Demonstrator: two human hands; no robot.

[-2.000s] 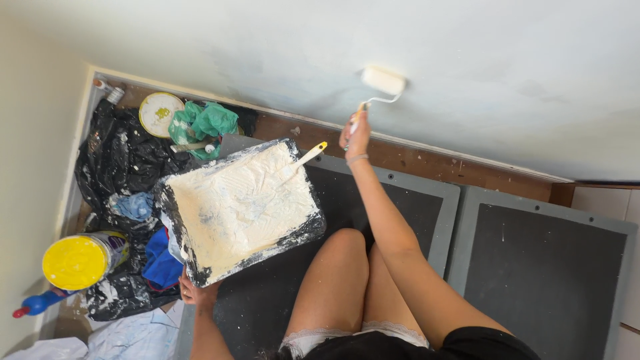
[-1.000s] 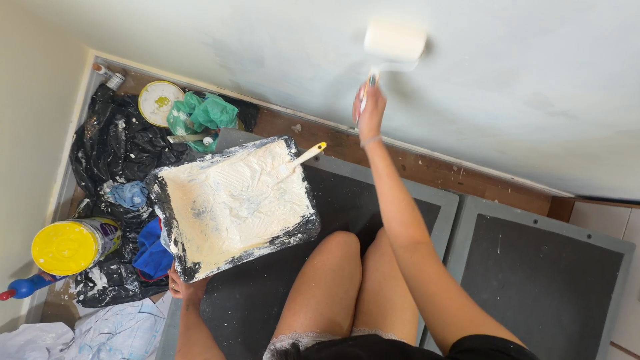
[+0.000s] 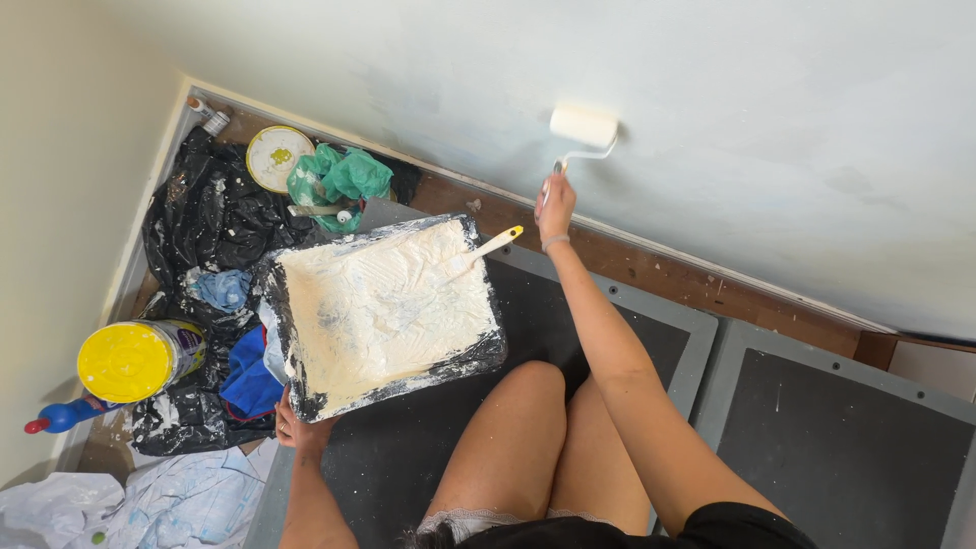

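Observation:
My right hand [image 3: 555,204] is closed around the handle of a paint roller [image 3: 584,126], whose pale sleeve lies against the pale bluish wall [image 3: 732,99]. At the near left corner of a black paint tray [image 3: 499,354], my left hand [image 3: 303,427] grips the edge, its fingers partly hidden under it. Thick cream paint [image 3: 381,305] coats the tray's inside. A paintbrush [image 3: 496,242] rests in the paint, its yellow-tipped handle sticking out over the tray's far right edge.
Left of the tray, black plastic sheeting [image 3: 221,206] bears a yellow-lidded paint bucket [image 3: 126,361], a blue cloth [image 3: 252,374], a green plastic bag [image 3: 343,179] and a round lid [image 3: 279,158]. A blue bottle [image 3: 69,414] lies near the left wall. Dark grey-framed panels [image 3: 846,435] are beneath my legs and to the right.
Over the two seconds the roller has shifted on the wall, up and then back down, with my right hand following. My left hand has stayed at the tray's edge.

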